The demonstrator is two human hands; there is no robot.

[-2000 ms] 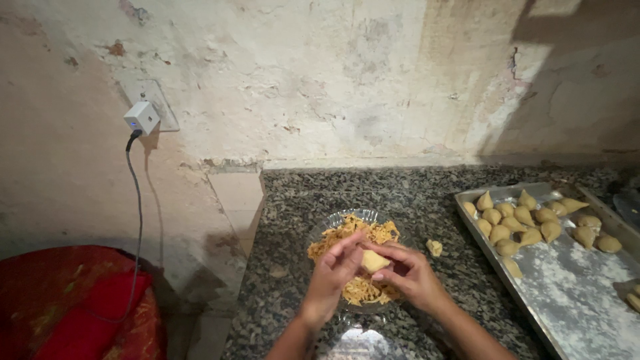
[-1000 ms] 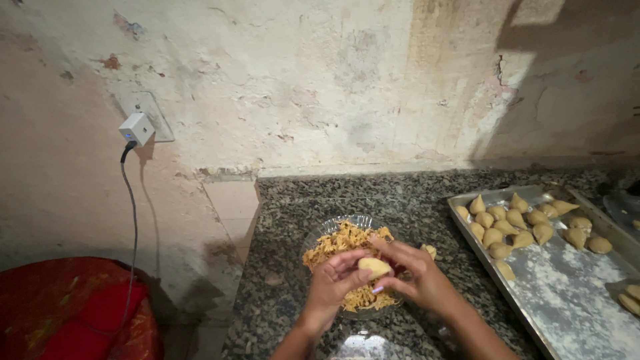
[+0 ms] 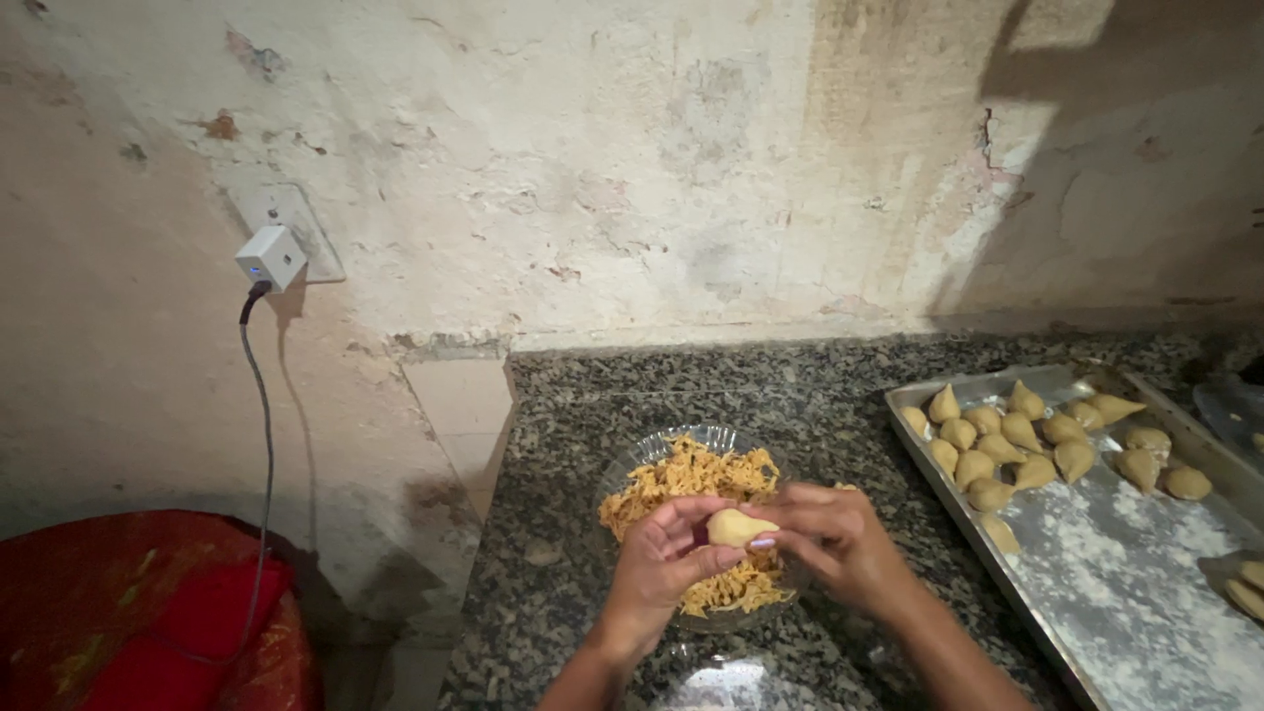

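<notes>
A pale, rounded piece of dough (image 3: 735, 528) is held between both hands above a clear glass bowl (image 3: 713, 434) of shredded orange filling (image 3: 691, 474). My left hand (image 3: 664, 563) cups the dough from the left, thumb along its lower side. The fingertips of my right hand (image 3: 839, 543) pinch its right end, which narrows. Both hands cover part of the bowl and its filling. To the right, a metal baking tray (image 3: 997, 568) dusted with white powder carries several teardrop-shaped dough pieces (image 3: 1017, 432), grouped toward its far left corner.
The speckled granite counter (image 3: 553, 553) meets a peeling wall behind. A small dough bit shows partly behind my right hand. At left, a white charger (image 3: 272, 259) with a hanging cable (image 3: 265, 425) is plugged into the wall, above a round red surface (image 3: 99, 563) with a red cloth (image 3: 197, 632).
The dough between my hands now shows a narrowed right end, pinched by my right fingertips. Both hands have stayed over the bowl.
</notes>
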